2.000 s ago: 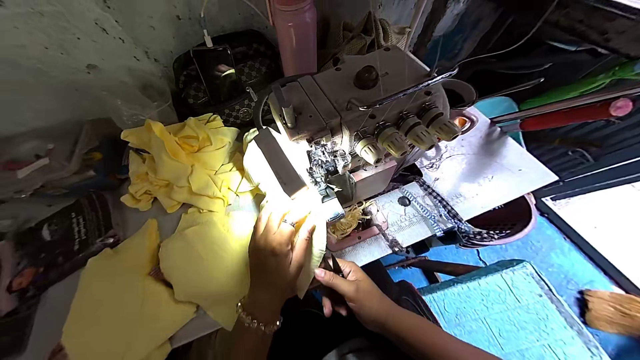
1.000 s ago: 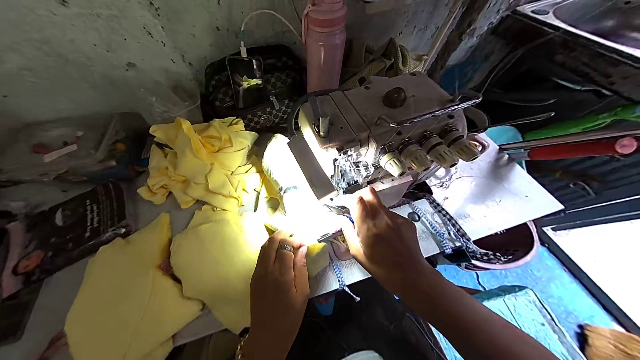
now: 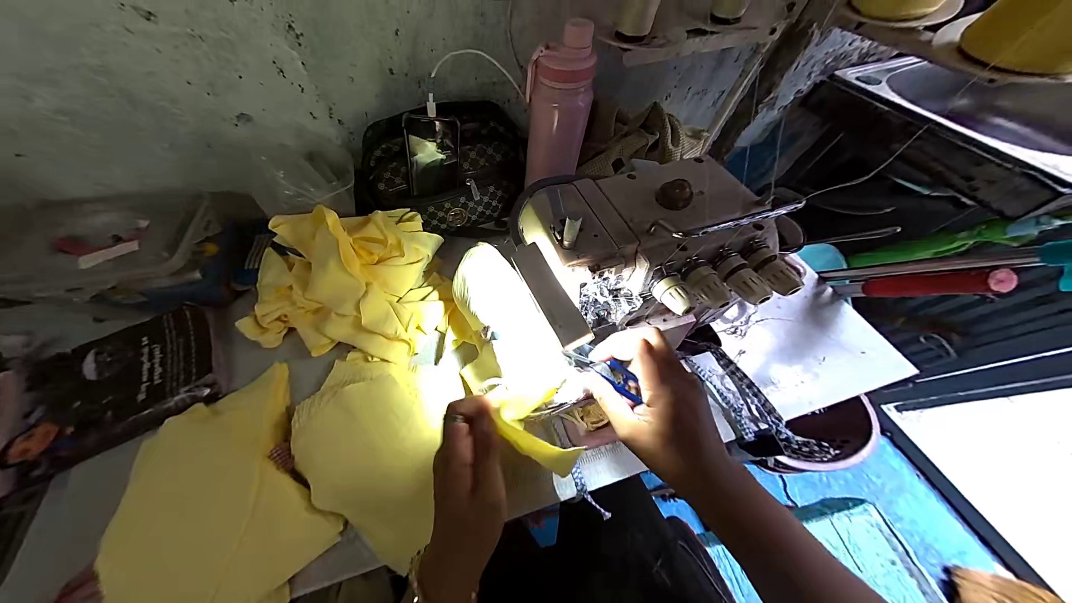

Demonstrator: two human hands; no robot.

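My left hand (image 3: 469, 461) pinches a strip of yellow fabric (image 3: 540, 448) in front of an overlock sewing machine (image 3: 620, 213). My right hand (image 3: 662, 410) is closed on a small blue-handled cutting tool (image 3: 621, 378), its metal end pointing toward the brightly lit cloth near the presser foot. Glare hides exactly where the blades meet the fabric. A crumpled pile of yellow cloth (image 3: 343, 280) lies left of the machine. Flat yellow fabric pieces (image 3: 209, 494) rest nearer the front left.
Behind the machine stand a pink bottle (image 3: 559, 117) and a dark patterned bag (image 3: 481, 176) with a phone (image 3: 431, 155) against it. A black printed packet (image 3: 134, 368) lies at left. Thread cones (image 3: 1017, 38) sit above at right, and a red-handled tool (image 3: 938, 283) projects at right.
My right hand has come away from the presser foot area toward me, and the blue-handled tool now shows in it. My left hand now holds up a yellow strip. The view has shifted.
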